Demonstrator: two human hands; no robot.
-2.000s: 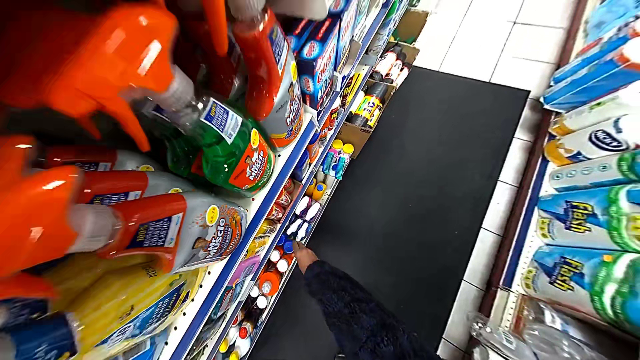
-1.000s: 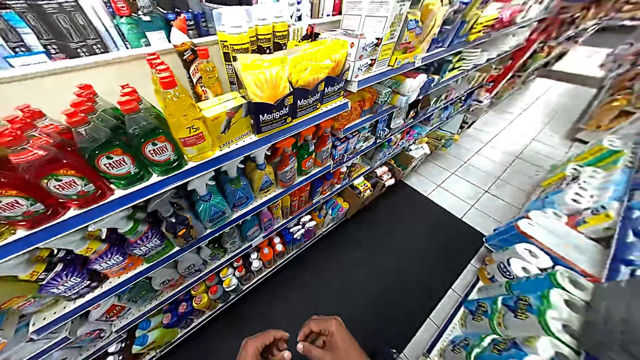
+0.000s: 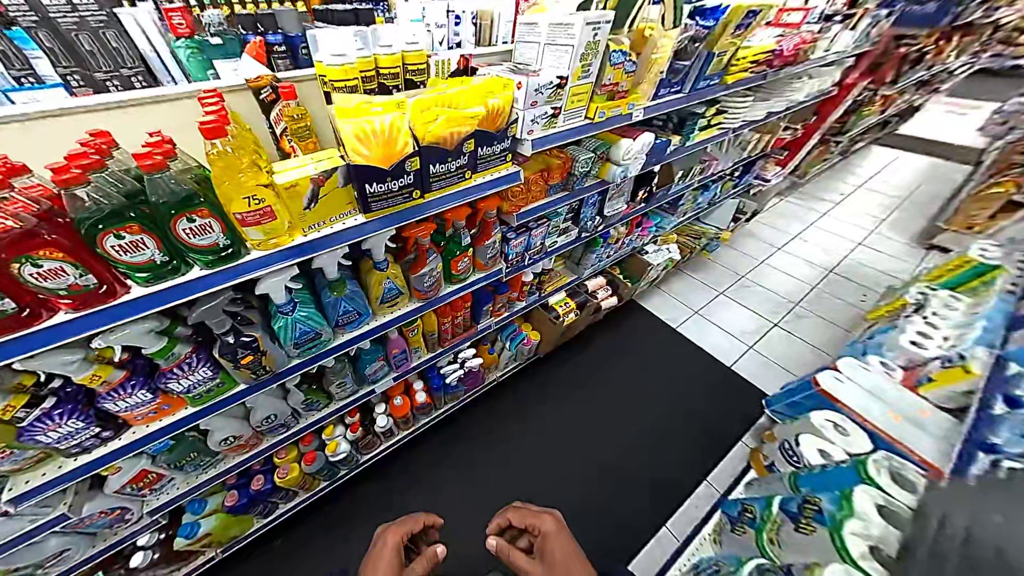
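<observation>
My left hand (image 3: 404,546) and my right hand (image 3: 534,541) are low in the view, a short gap between them, fingers curled and thumbs toward each other. Neither holds or touches anything that shows. Both are over the black floor mat (image 3: 512,432). On the shelves to the left stand green Fairy washing-up liquid bottles (image 3: 196,224), a yellow washing-up liquid bottle (image 3: 248,200), a box of latex gloves (image 3: 312,196) and packs of Marigold rubber gloves (image 3: 380,160). Spray bottles (image 3: 292,316) fill the shelf beneath; small capped bottles (image 3: 400,408) stand on the lowest one.
Paper towel rolls (image 3: 832,512) are stacked on the right. A cardboard box (image 3: 560,320) of goods stands on the floor at the foot of the left shelves. White floor tiles (image 3: 776,296) run down the aisle beyond the mat.
The view has swung up from close beside the spray bottles. The arm reaching toward the low shelf is now drawn back. My hands are farther apart than one second ago.
</observation>
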